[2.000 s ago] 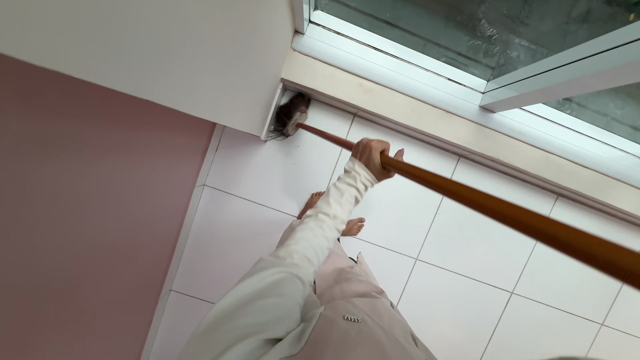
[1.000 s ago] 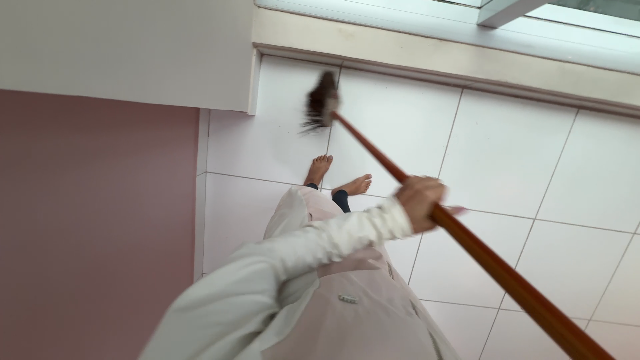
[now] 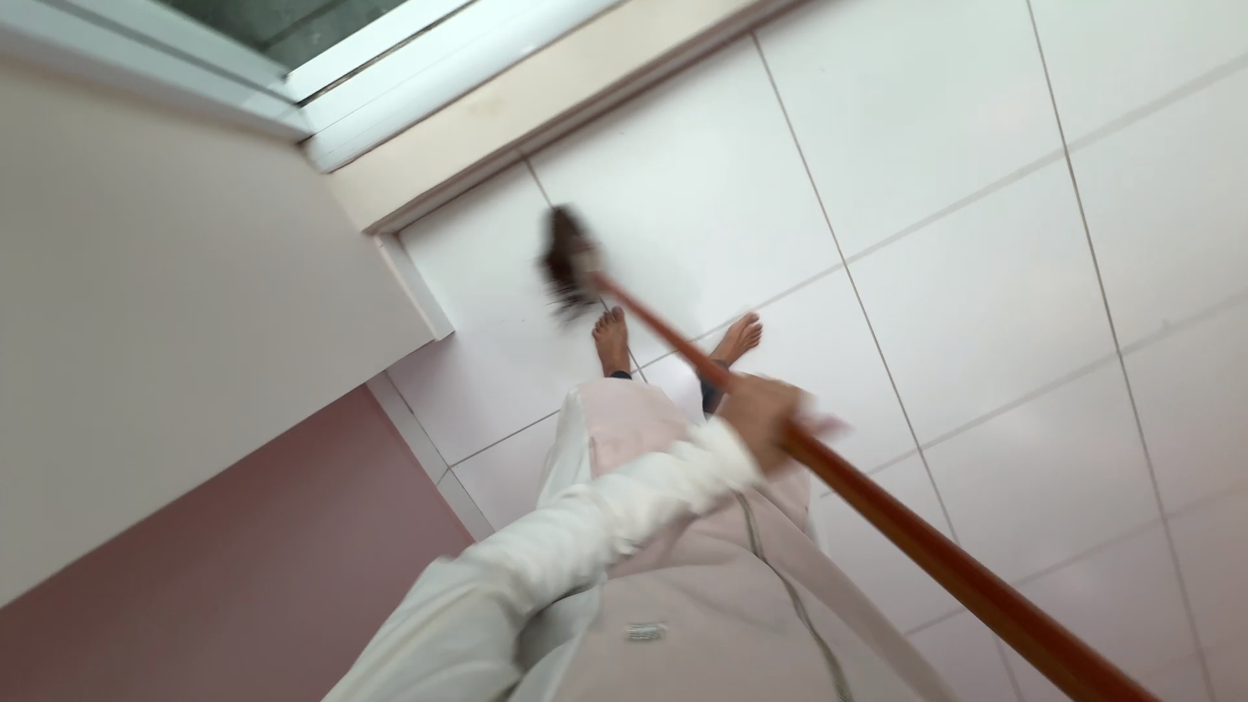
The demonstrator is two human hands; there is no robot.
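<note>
My left hand (image 3: pixel 767 421), in a white sleeve, grips the reddish-brown handle of a broom (image 3: pixel 936 552). The handle slants from the lower right up toward the broom's dark bristle head (image 3: pixel 565 255), which is blurred and lies low over the white tiles, just ahead of my bare feet. Whether the bristles touch the floor cannot be told. The handle's upper end runs out of the picture at the bottom right. My right hand is not in view.
White floor tiles (image 3: pixel 955 253) spread to the right. A cream sill (image 3: pixel 468 136) below a framed window borders them at the top. A white panel (image 3: pixel 185 292) and a pink wall (image 3: pixel 253 556) stand at the left. My bare feet (image 3: pixel 611 341) are on the tiles.
Two seconds ago the broom head was in the corner by the white panel and the sill; it has since come out of it, nearer my feet. The view has turned. My left hand keeps its hold.
</note>
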